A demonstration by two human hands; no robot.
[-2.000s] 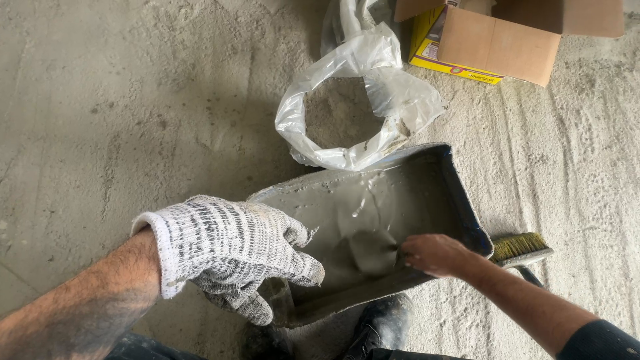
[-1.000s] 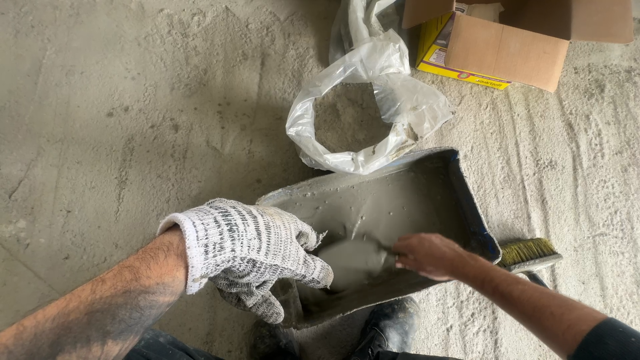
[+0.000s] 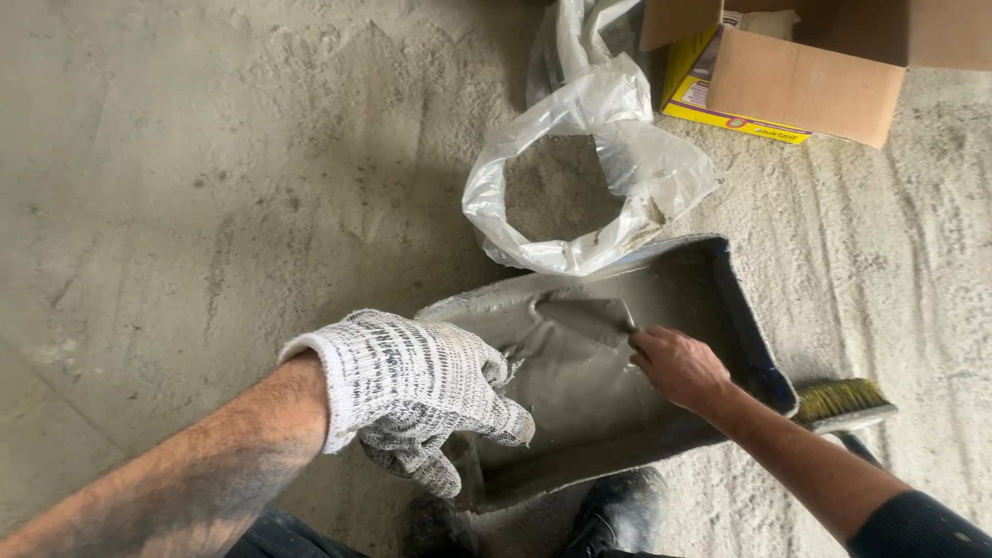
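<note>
My left hand, in a white and grey knitted work glove, is over the left end of a rectangular mortar tub. Its fingers are apart and partly curled; whether they touch the tub's rim I cannot tell. Wet grey mortar covers the tub's bottom. Bare, my right hand grips the handle of a trowel, its fist hiding most of that handle. The trowel's blade lies tilted in the mortar near the far wall, pointing left, with mortar on it.
Beyond the tub stands an open clear plastic bag with grey powder inside. An open cardboard box with yellow printed sides is at the upper right. A yellow-bristled brush lies right of the tub. My boots are at its near side.
My right hand has moved the trowel away from me, from the middle of the mortar toward the tub's far wall. My left hand keeps about the same place at the tub's left end.
</note>
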